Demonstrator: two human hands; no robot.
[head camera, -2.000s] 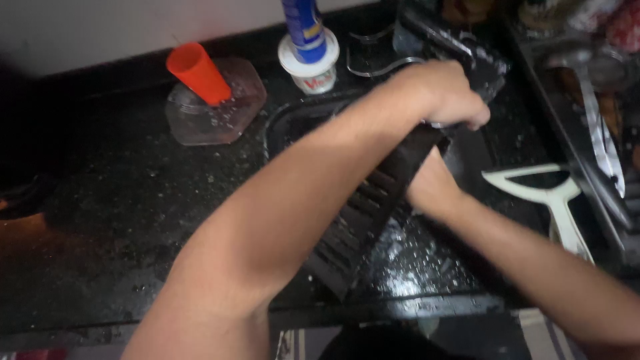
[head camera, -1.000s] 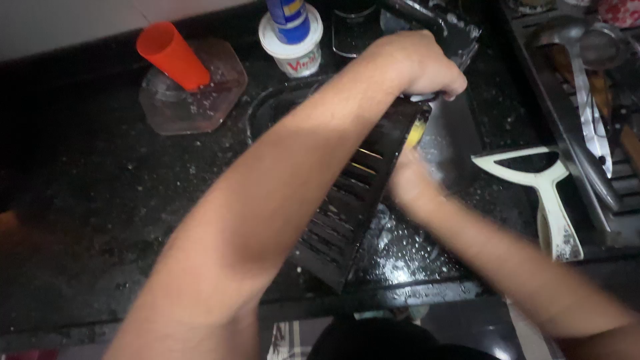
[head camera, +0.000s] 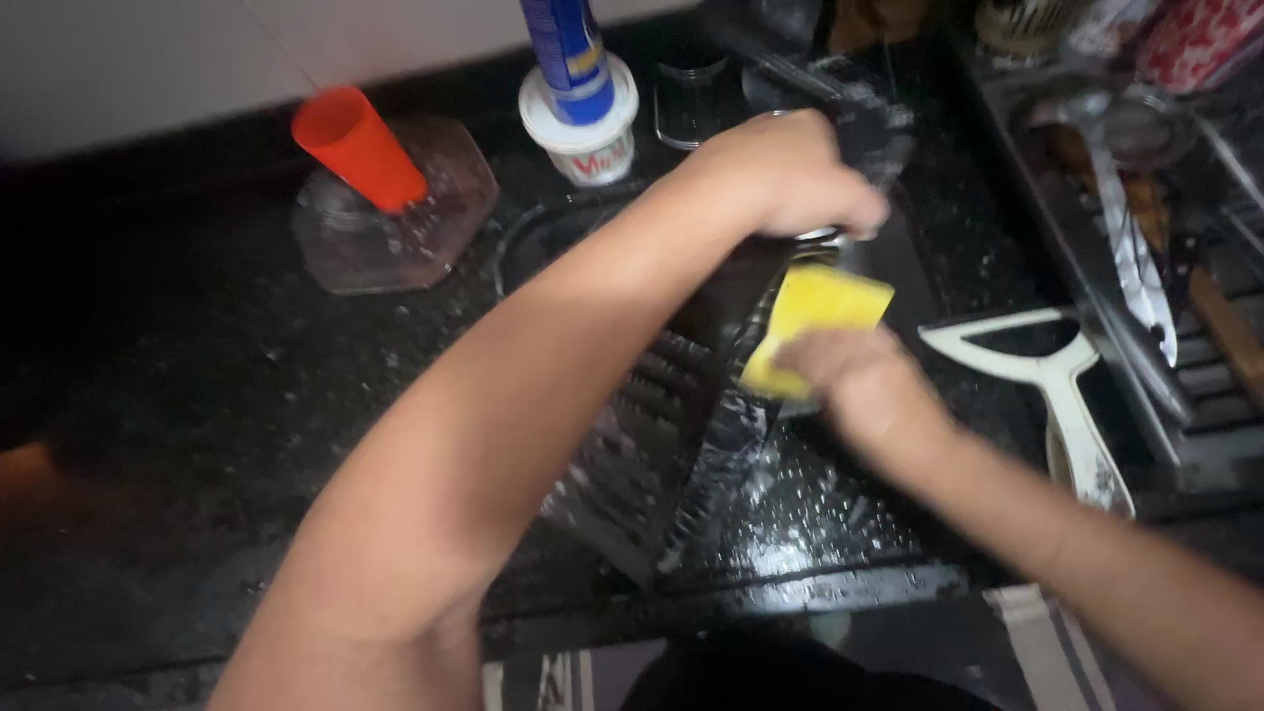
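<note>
My left hand (head camera: 805, 178) grips the far end of a dark slotted rack (head camera: 642, 444), which stands tilted over the sink; its fingertips are partly hidden. My left forearm covers part of the rack's slots. In my right hand (head camera: 849, 370) is a yellow sponge (head camera: 825, 306), close against the rack's right side. Motion blurs this hand. White suds show on the rack's lower side. A white squeegee-like tool (head camera: 1057, 375) with a triangular head lies on the wet black stone counter (head camera: 839, 533), right of the sink.
Behind the sink, a blue container (head camera: 568, 59) stands on a white lidded tub (head camera: 592, 148). An orange cup (head camera: 360, 143) leans on a clear plate (head camera: 454, 217) at the left. At the right, a metal dish rack (head camera: 1086, 296) holds a ladle (head camera: 1121, 217) and other utensils.
My right hand has come out from beside the rack toward the right, and the yellow sponge, barely visible one second ago, now shows plainly. My left hand still holds the rack's far end.
</note>
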